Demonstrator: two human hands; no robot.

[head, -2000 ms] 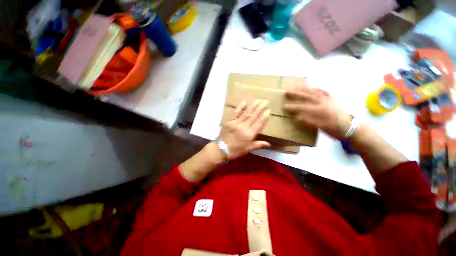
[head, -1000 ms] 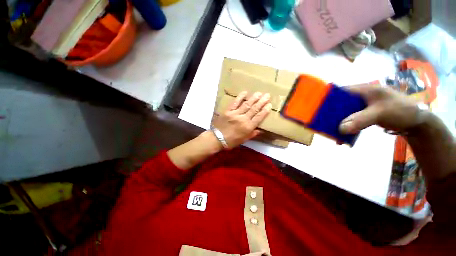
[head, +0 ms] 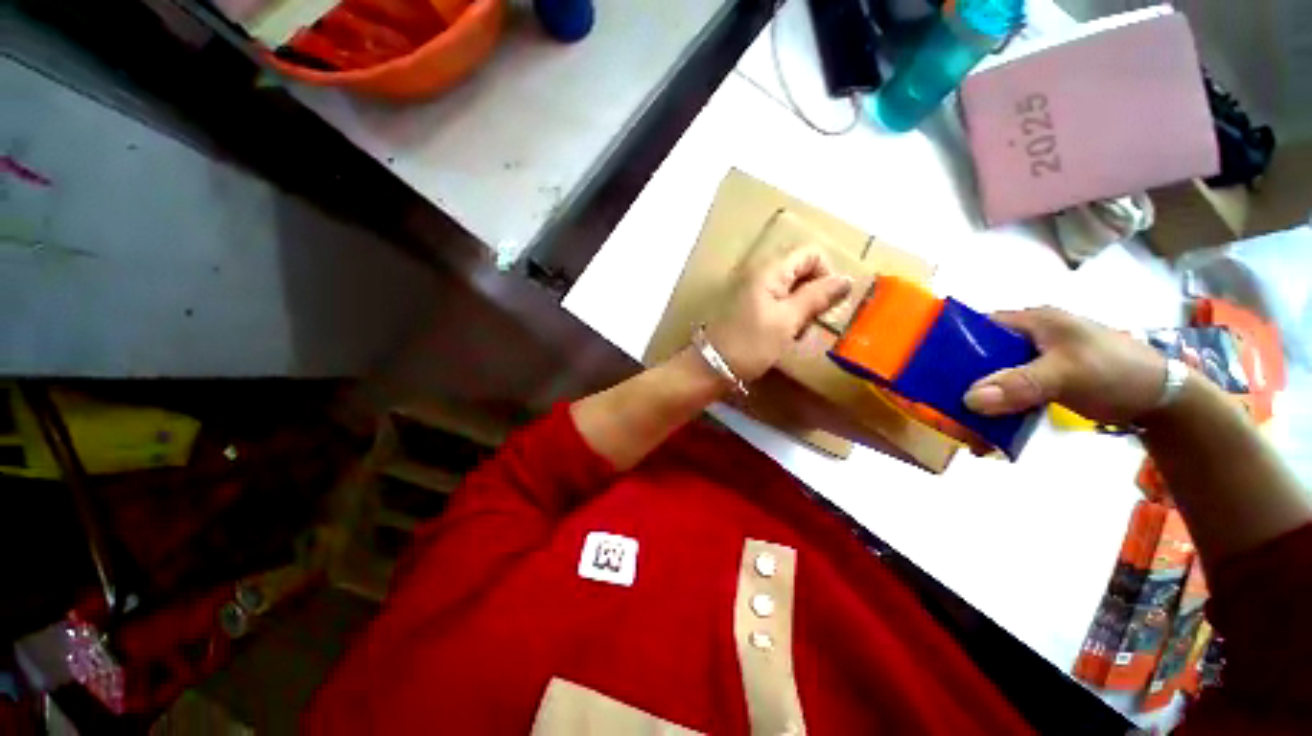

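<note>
A small brown carton (head: 806, 245) lies on the white table with its flaps folded in, on a flat brown blank (head: 698, 273). My right hand (head: 1058, 367) holds the blue and orange tape gun (head: 935, 352) over the carton's right part. My left hand (head: 784, 309) is above the carton, thumb and forefinger pinched together close to the gun's orange end. Whether tape is between the fingers is too small to tell. The gun hides the carton's right side.
A pink 2025 notebook (head: 1086, 122), a teal bottle (head: 935, 65) and a black phone-like object (head: 846, 43) lie at the table's back. Orange-and-black packages (head: 1144, 590) lie at the right. A side table at the left bears an orange basket (head: 403, 65).
My right hand has picked up the tape gun and brought it over the carton. My left hand has gone from lying flat on the flaps to a pinch by the gun. The view has shifted.
</note>
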